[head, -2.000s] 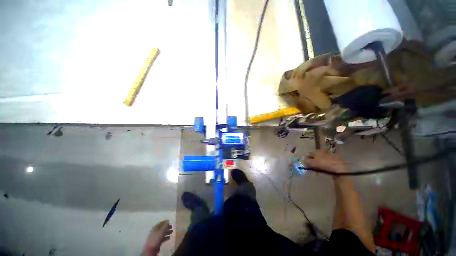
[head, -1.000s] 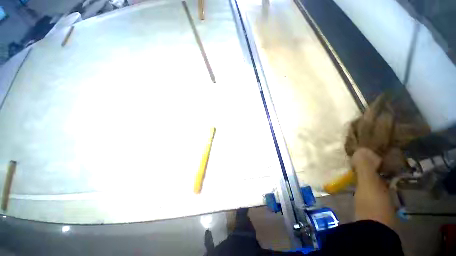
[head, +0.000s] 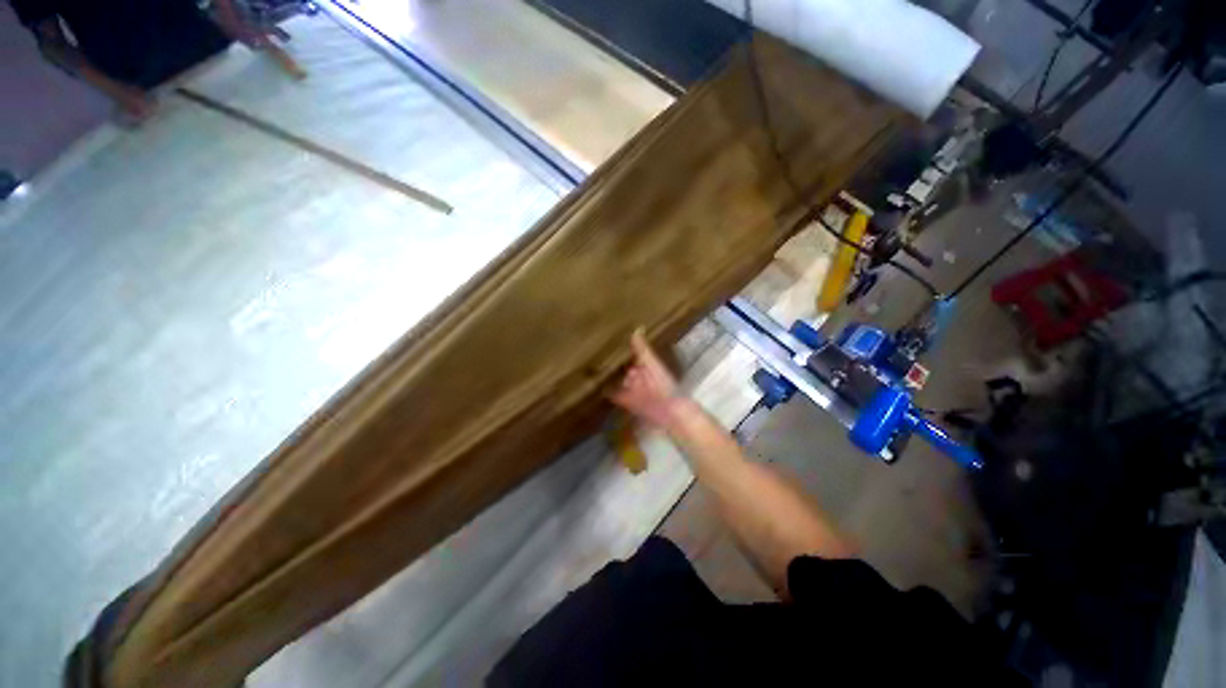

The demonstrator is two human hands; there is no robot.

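Brown fabric [head: 538, 309] lies in a long folded band diagonally across the white-covered table [head: 289, 316], from the white roll at the upper right to the lower left. My right hand [head: 648, 387] is at its near edge, fingers closed on the cloth and thumb pointing up; the fingertips are partly hidden. My left hand is not in view. A yellow bar [head: 628, 444] shows just below the hand, partly covered by the fabric.
The blue-handled cutter [head: 861, 383] sits at the near end of the silver rail [head: 766, 343], which passes under the fabric. Another yellow bar [head: 843, 262] lies right. A thin rod [head: 316, 151] lies on the table. A person's hands [head: 276, 51] show at the far side. A red object [head: 1055, 296] is on the floor.
The brown fabric, bunched at the right by the roll before, now stretches leftward across the rail and table. My right hand has moved left with it. The view has turned; another person has appeared.
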